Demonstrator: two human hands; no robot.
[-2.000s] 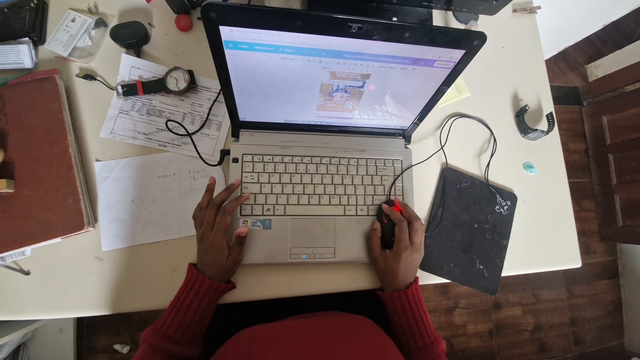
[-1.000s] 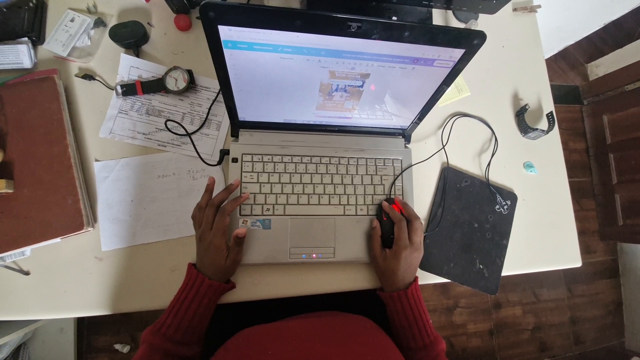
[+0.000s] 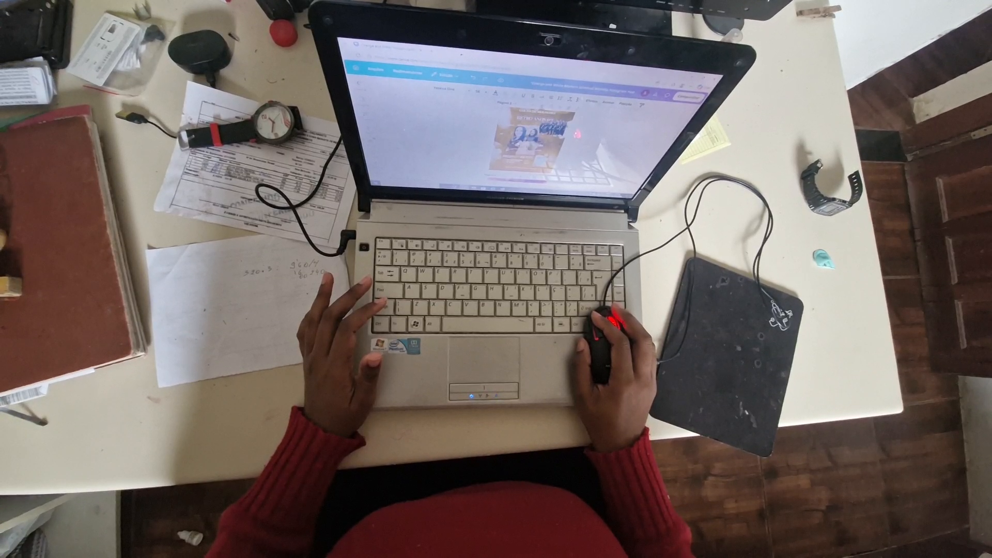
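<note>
An open laptop point(image 3: 542, 372) with a silver palm rest stands in the middle of the desk, its lit screen point(image 3: 434, 116) showing a page with a small poster-like picture. My left hand point(image 3: 337, 356) rests at the laptop's left edge, fingers spread, the fingertips by the left keys of the keyboard point(image 3: 496, 287). On the right of the palm rest, my right hand point(image 3: 620, 380) is on a black wired mouse point(image 3: 600, 349) with a red glow. The mouse's underside is hidden. Its cable loops over a black mouse pad point(image 3: 728, 356) lying to the right.
Written-on paper point(image 3: 225, 318), a printed sheet point(image 3: 240, 182) and an analog wristwatch point(image 3: 274, 122) lie left of the laptop. A brown hardcover book point(image 3: 62, 248) is farther left. At right lie a digital watch point(image 3: 828, 203) and a small blue piece point(image 3: 823, 259). The desk's front edge point(image 3: 480, 453) runs before me.
The picture on the laptop screen now shows a different design, with dark lettering at its upper right. Both hands have stayed in place.
</note>
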